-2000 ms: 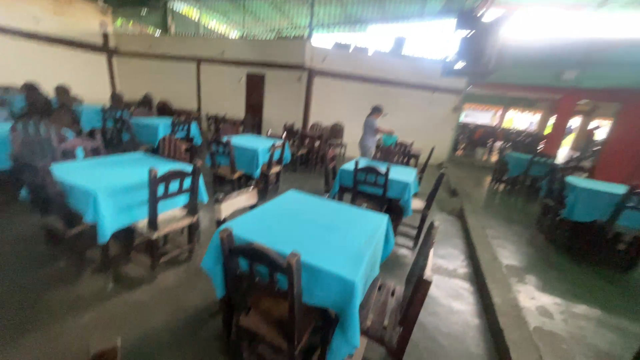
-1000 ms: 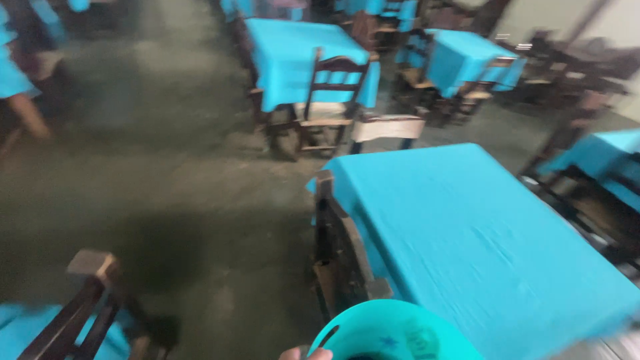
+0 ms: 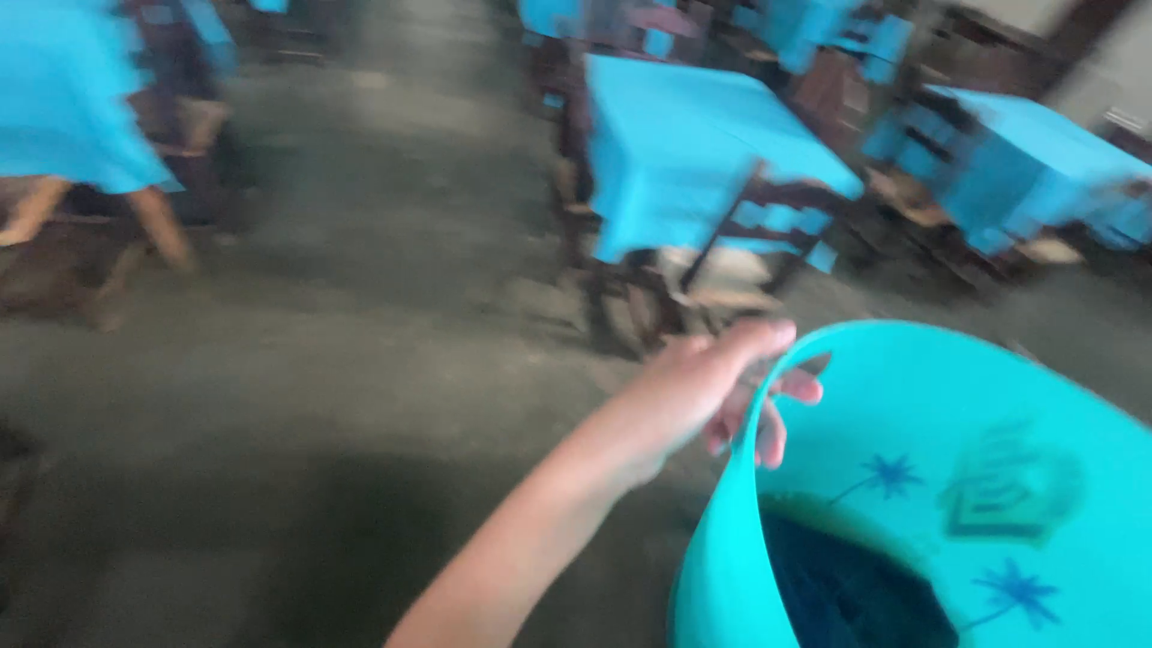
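A teal plastic tub [image 3: 909, 396] with dark blue palm-tree prints fills the lower right of the head view. My left hand [image 3: 742, 387] grips its left rim by a slot handle, fingers passing through to the inside. Something dark [image 3: 855, 576] lies at the bottom of the tub; blur keeps me from telling what it is. My right hand is out of the picture, and so is the tub's right side.
Ahead stands a table with a turquoise cloth [image 3: 702, 126], with a dark wooden chair [image 3: 778, 220] at its near side. Another clothed table [image 3: 1035, 153] is to the right, one more [image 3: 72, 90] at the left. Grey floor [image 3: 360, 360] runs between them.
The tub, only partly in view a second ago, now shows much more, along with my left hand and forearm. The view has swung down and left from the wide room.
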